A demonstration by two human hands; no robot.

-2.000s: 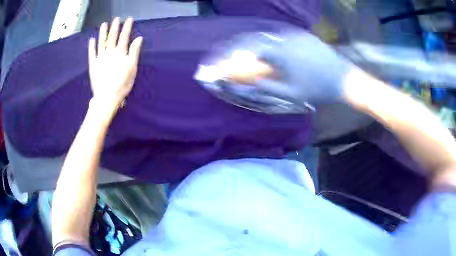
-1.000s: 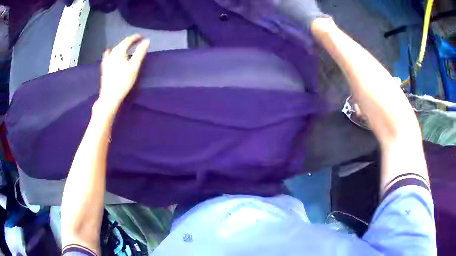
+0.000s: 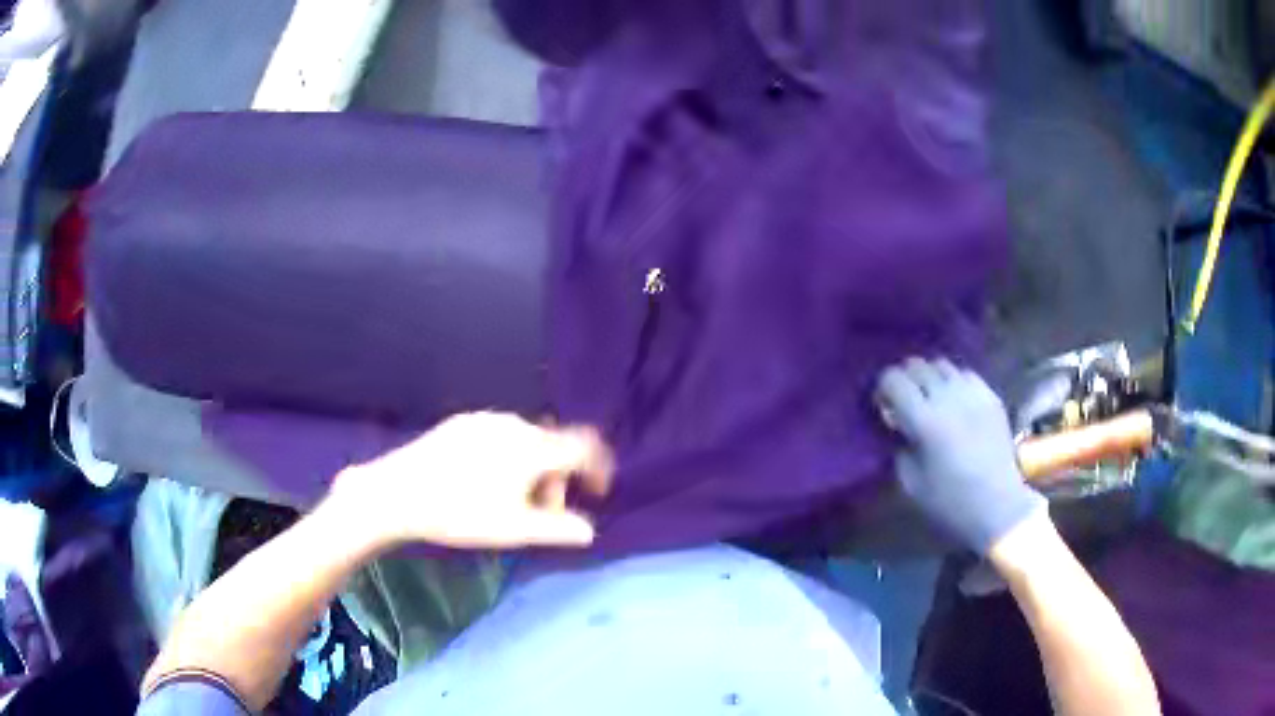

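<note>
The deep purple garment [image 3: 783,280] lies in loose folds over the right part of the padded form [image 3: 336,259], whose rounded left end is bare. A small pale metallic dot [image 3: 653,283] shows on the cloth. My bare left hand [image 3: 490,483], slightly blurred, is at the garment's near left edge, thumb and fingers apart. My gloved right hand [image 3: 958,448] is at its near right edge with fingers bent; whether they pinch cloth is unclear. The steam iron [image 3: 1091,427], with an orange-brown handle, sits just right of the glove.
A pale strip [image 3: 322,56] slants behind the form. A yellow hose [image 3: 1230,196] hangs at upper right. Dark purple cloth [image 3: 1189,616] lies at lower right, off the table. Pale green cloth [image 3: 434,602] hangs below the table's near edge.
The garment was pulled off the form's left part and now bunches to the right. My right hand came down from the far side; my left moved right and nearer. The iron, earlier in my right hand, is parked.
</note>
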